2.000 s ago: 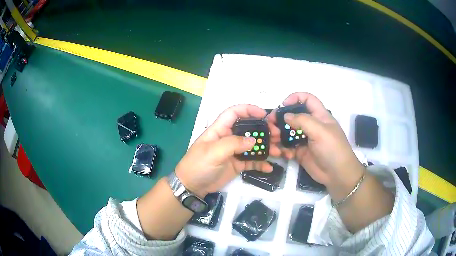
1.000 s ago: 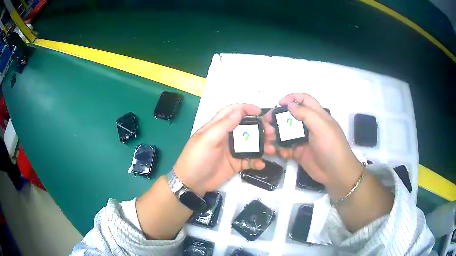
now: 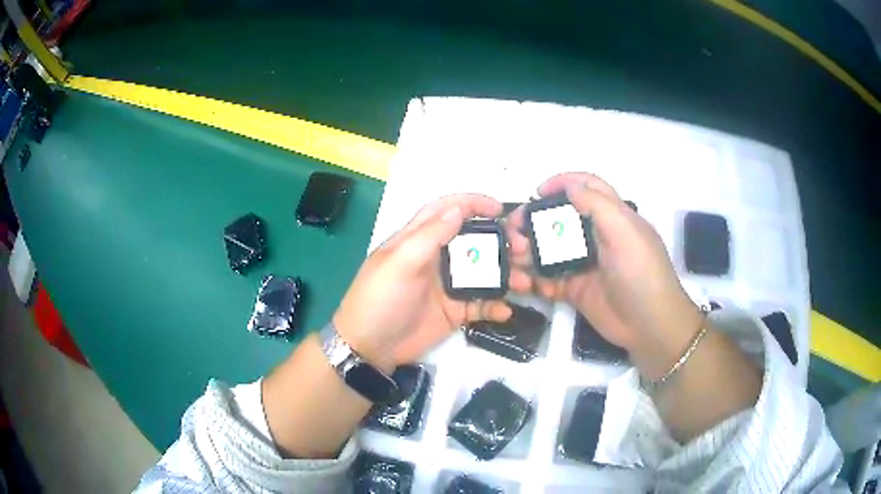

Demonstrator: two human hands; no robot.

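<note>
My left hand (image 3: 411, 280) holds a black watch head (image 3: 475, 260) by its edges, screen up. The screen is white with a small coloured mark. My right hand (image 3: 613, 265) holds a second watch head (image 3: 559, 234), slightly tilted and close beside the first, with the same white page and mark. Both thumbs rest at the upper case edges, off the screens. Both hands are over the white foam tray (image 3: 483, 135). The side buttons are too small to tell.
The tray's pockets hold several black units, some in shiny film (image 3: 491, 419); a plain one (image 3: 706, 243) lies at right. Three loose units (image 3: 324, 199) lie on the green bench (image 3: 145, 241) left of the tray. Yellow tape (image 3: 232, 118) crosses behind them.
Two seconds ago both screens showed coloured app dots, with my thumbs over them. Now both are white with a small mark, and the thumbs are at the edges. Since one second ago little differs.
</note>
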